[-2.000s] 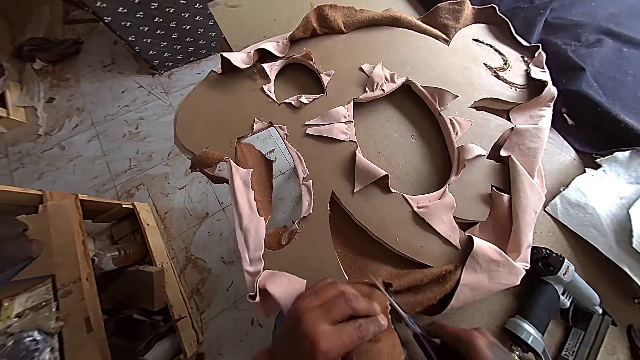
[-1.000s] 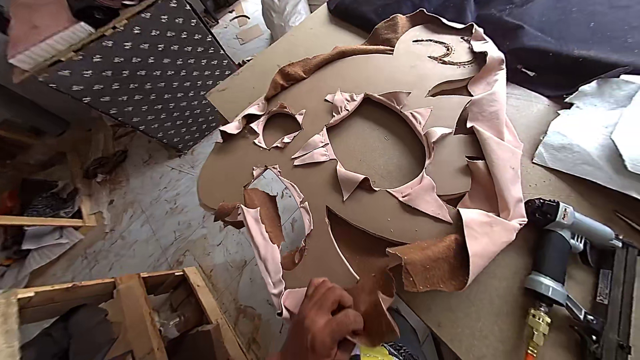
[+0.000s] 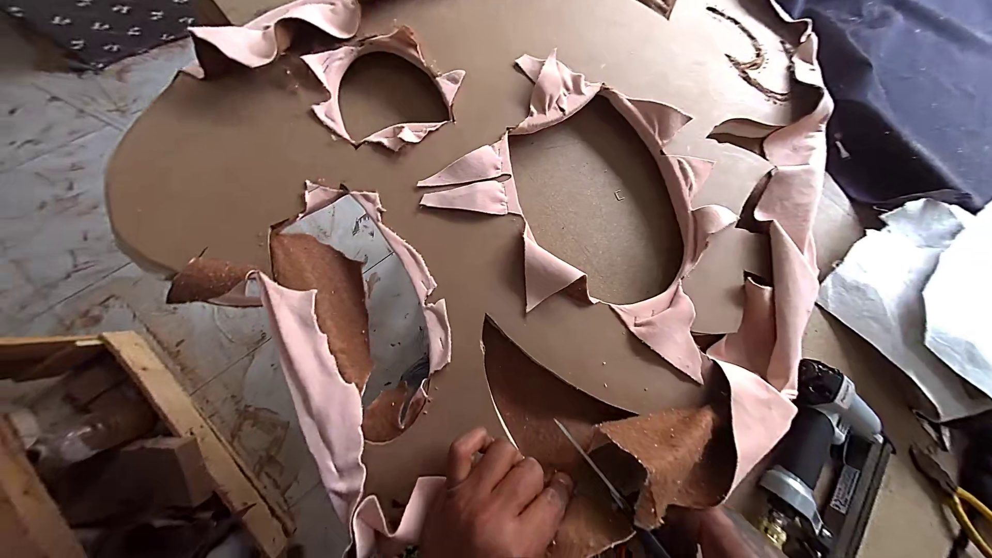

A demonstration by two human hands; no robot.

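Note:
A board (image 3: 232, 186) with oval and curved cutouts has pink fabric (image 3: 318, 387) with a brown reverse folded around its openings and outer edge. At the bottom centre my left hand (image 3: 496, 496) is closed on the brown-backed fabric (image 3: 585, 511) by the crescent-shaped cutout. My right hand (image 3: 717, 531), mostly cut off by the lower edge, holds scissors (image 3: 593, 461); their handles are hidden. One narrow blade points up and left over the brown fabric, right of my left hand. A loose brown flap (image 3: 666, 449) curls beside the blades.
A pneumatic stapler (image 3: 821, 449) lies at the lower right, near yellow-handled pliers (image 3: 957, 496). White sheet material (image 3: 899, 287) and dark blue cloth (image 3: 914, 101) are at the right. A wooden crate (image 3: 186, 418) holding assorted items stands at the lower left.
My right hand and the scissors, out of sight one second ago, are in view at the bottom. My left hand still grips the fabric. The view has shifted closer to the board.

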